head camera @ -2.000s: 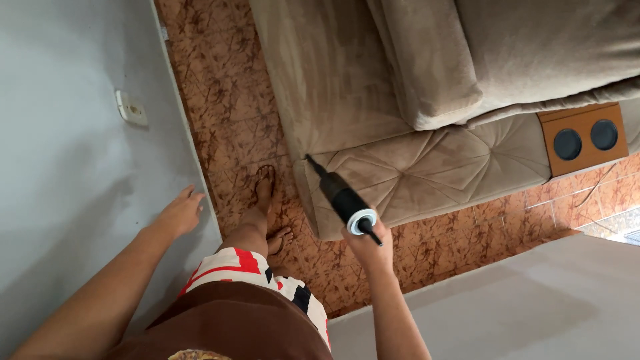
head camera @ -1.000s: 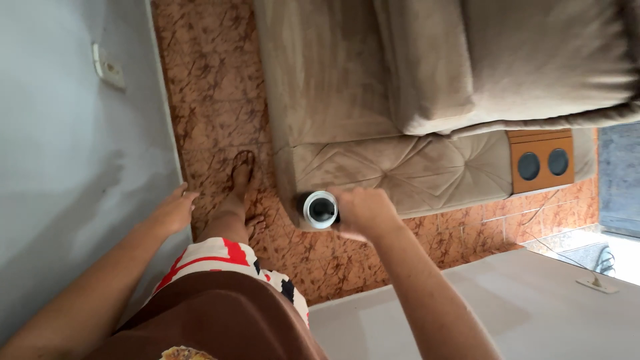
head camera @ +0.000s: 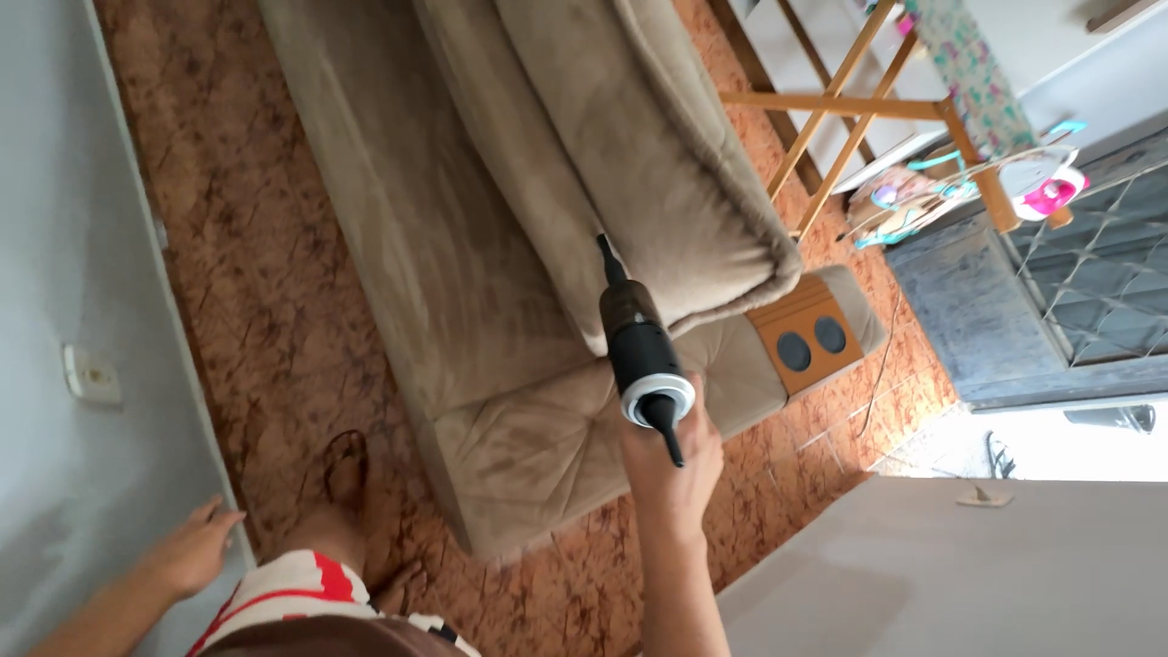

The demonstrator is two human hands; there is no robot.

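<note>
My right hand (head camera: 680,456) is closed around a black handheld vacuum cleaner (head camera: 639,351), its round silver-rimmed end facing me. The vacuum's narrow nozzle points up at the seam between the back cushions of a beige fabric sofa (head camera: 493,310); whether its tip touches the cloth, I cannot tell. Below it lies the tufted armrest (head camera: 538,456), with a wooden cup-holder tray (head camera: 808,338) across it. At the lower left, my left hand (head camera: 196,552) hangs beside the wall, fingers slightly apart and holding nothing.
A grey wall with a white socket (head camera: 91,374) runs along the left. An ironing board (head camera: 972,78) on wooden legs carries a white and pink iron (head camera: 1049,192) at the upper right. Beyond are a grey metal door (head camera: 985,319) and a cable (head camera: 881,379) on the tiled floor (head camera: 584,584).
The vacuum's nozzle has moved from the sofa's corner by the armrest to the back cushions. The view has turned, bringing the ironing board into sight. My left hand stays low beside the wall.
</note>
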